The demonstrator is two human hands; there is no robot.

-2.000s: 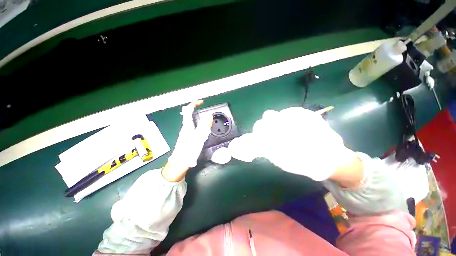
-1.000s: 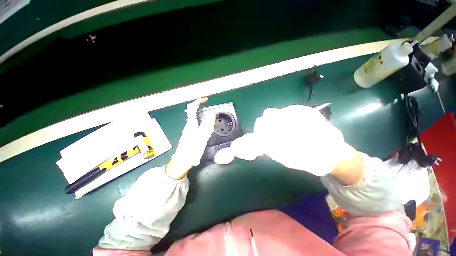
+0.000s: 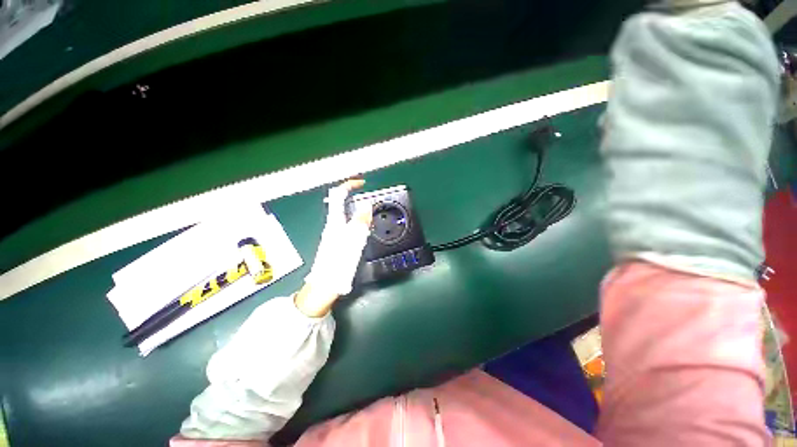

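A black socket block (image 3: 411, 240) lies on the green bench top, its round outlet facing up and blue ports along its front edge. My left hand (image 3: 343, 240), in a white glove with bare fingertips, holds the block's left side. The block's black power cord (image 3: 529, 218) leaves its right side and lies coiled, with the mains plug (image 3: 544, 137) near the rail. My right arm reaches far forward at the right; the right hand is cut off by the top edge of the picture.
A yellow-black tool (image 3: 205, 288) lies on white sheets (image 3: 157, 266) at the left. A pale rail (image 3: 411, 146) runs behind the block, with a dark green channel (image 3: 349, 79) beyond. At the far right are a red surface (image 3: 782, 253) and partly hidden items.
My right hand has left the block and gone up and right, out of the picture. The block's ports and coiled cord are uncovered; the arm now hides the bottle. My left hand stays at the block.
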